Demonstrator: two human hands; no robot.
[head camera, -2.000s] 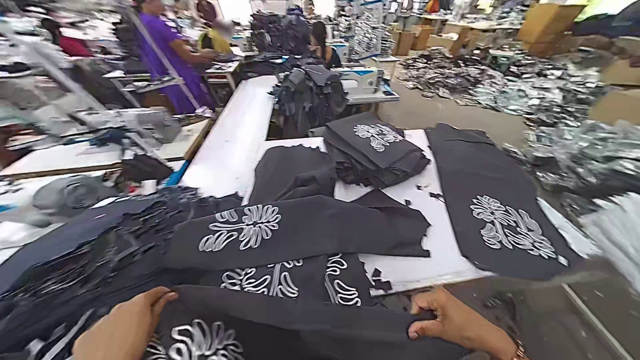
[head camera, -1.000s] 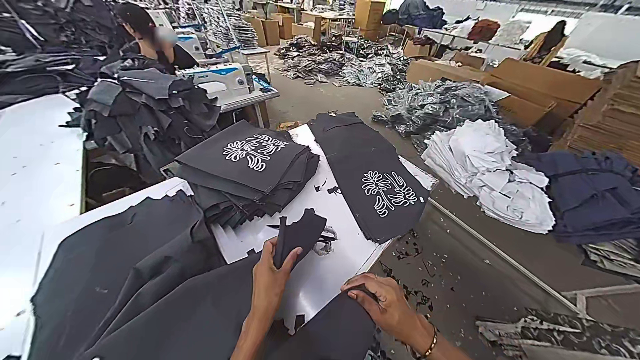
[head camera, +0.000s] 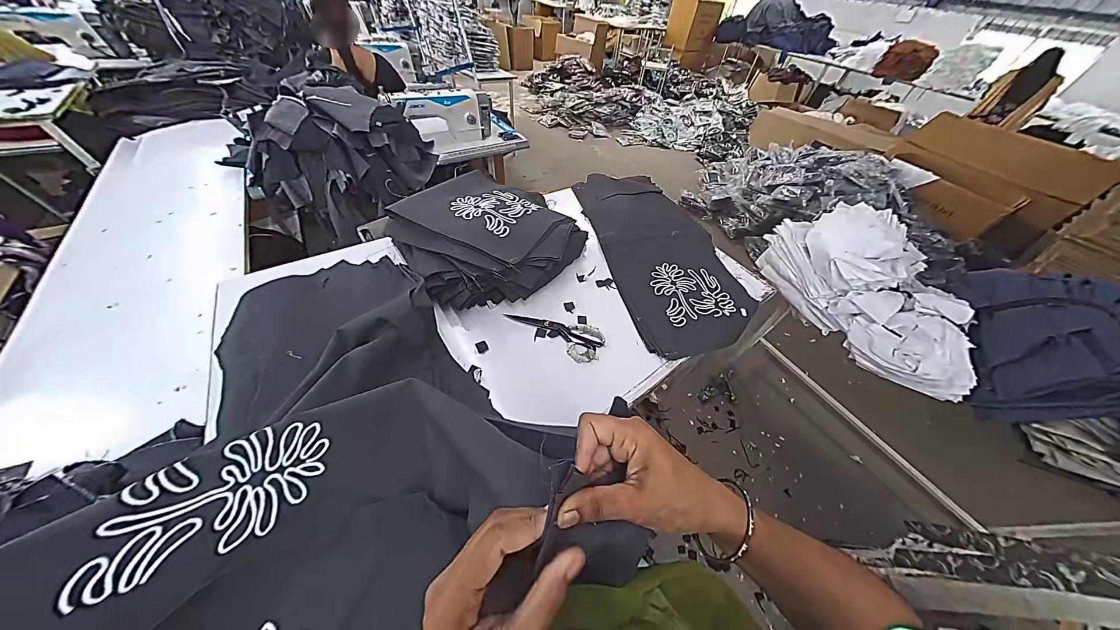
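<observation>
A large piece of dark grey fabric (head camera: 394, 472) with white looped embroidery spreads from the lower left to my hands. My left hand (head camera: 503, 569) pinches a folded edge of it at the bottom centre. Just above and to the right, my right hand (head camera: 643, 481), with a bangle at the wrist, grips the same edge between thumb and fingers. Beyond the hands, black-bladed scissors (head camera: 560, 332) lie on the white tabletop (head camera: 525, 376) among small dark scraps. Behind them sits a stack of embroidered dark panels (head camera: 486, 232); another embroidered panel (head camera: 669, 271) lies to its right.
A heap of dark cut pieces (head camera: 328, 149) stands at the back left beside a sewing machine (head camera: 451, 114); a person (head camera: 367, 66) sits behind. White cloth bundles (head camera: 866, 289), navy cloth (head camera: 1050, 341) and cardboard boxes (head camera: 1006, 166) are at the right. The table edge (head camera: 700, 350) borders the floor.
The view has swung right since the first frame. My hands have come together on the fabric edge. The scissors, largely hidden a second ago, now show on the table.
</observation>
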